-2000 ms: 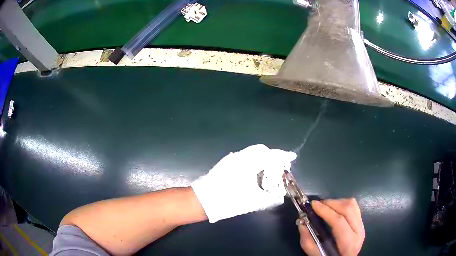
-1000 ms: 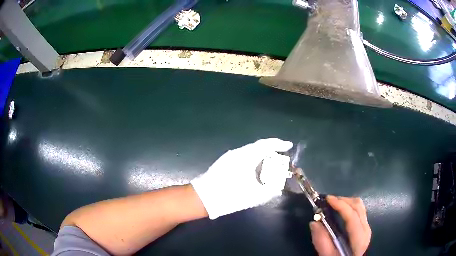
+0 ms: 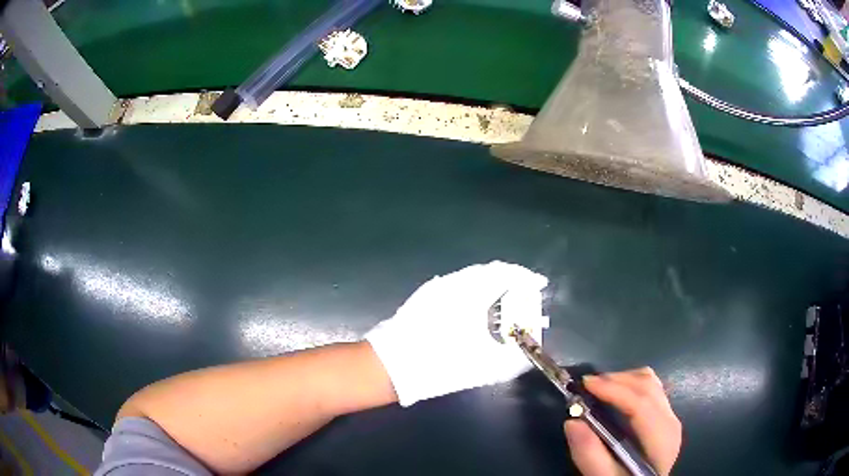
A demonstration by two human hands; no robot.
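Note:
My left hand (image 3: 456, 335), in a white knit glove, holds a white plastic insert (image 3: 528, 311) above the dark-green bench. The insert blends with the glove; its notched right edge shows past the fingers, and small metallic bits show on it. My right hand (image 3: 633, 418), bare, holds a slim soldering iron (image 3: 568, 390) like a pen, dark at the grip and silvery-brown in front. The iron's tip is at the insert's face, near a small brass-coloured spot. Whether it touches is too small to tell.
A cloudy funnel hood (image 3: 614, 112) hangs beyond my hands over the pale stained rail (image 3: 410, 116). Behind, the green conveyor (image 3: 465, 56) carries white inserts (image 3: 344, 48) under a slanting clear bar (image 3: 298, 56). A grey post (image 3: 58, 70) stands left; a dark slotted fixture (image 3: 813, 367) lies right.
The iron's tip has moved left, from the insert's right edge onto its face. The insert looks turned in the glove. The smoke wisp has faded. Inserts on the belt have shifted left.

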